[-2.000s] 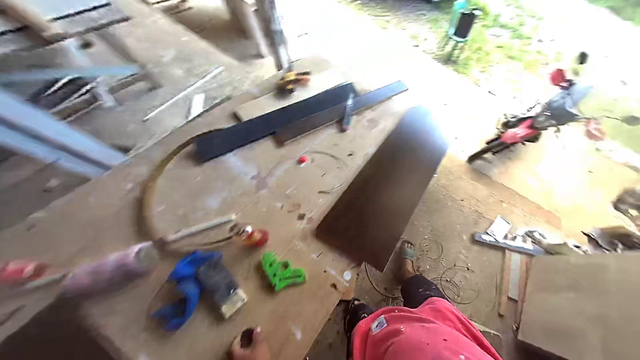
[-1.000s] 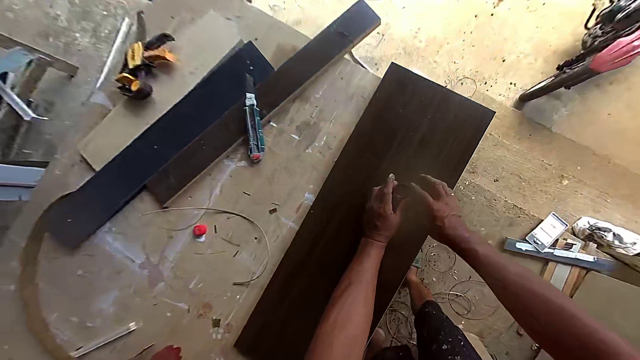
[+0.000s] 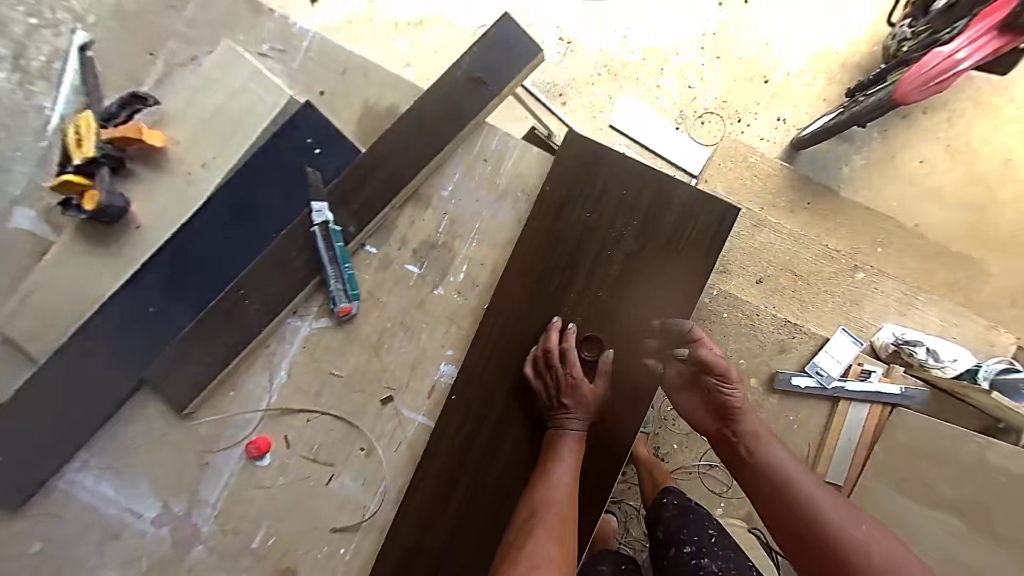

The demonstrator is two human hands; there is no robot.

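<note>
A long dark wood-grain board [image 3: 592,232] lies slanting across the right part of the worktable. My left hand [image 3: 566,374] rests on it with spread fingers, its thumb and forefinger around a small dark round thing [image 3: 591,346], perhaps a roll of tape or a cap. Over the board's right edge is my right hand [image 3: 698,370], its fingers bent and blurred; whether it holds anything cannot be told. To the left, a green and grey utility knife [image 3: 334,260] lies across the edge of a narrow dark board [image 3: 360,200].
A navy panel [image 3: 184,296] and a pale board [image 3: 160,192] lie at the left, near a yellow and black tool [image 3: 96,160]. A red cap [image 3: 258,447] and a thin curved strip [image 3: 368,448] are on the worktable [image 3: 416,352]. A motorcycle [image 3: 920,80] stands upper right.
The view has swung and come closer to the boards. Both hands were over the dark board a second ago, close together; now my right hand is farther from my left, at the board's right edge.
</note>
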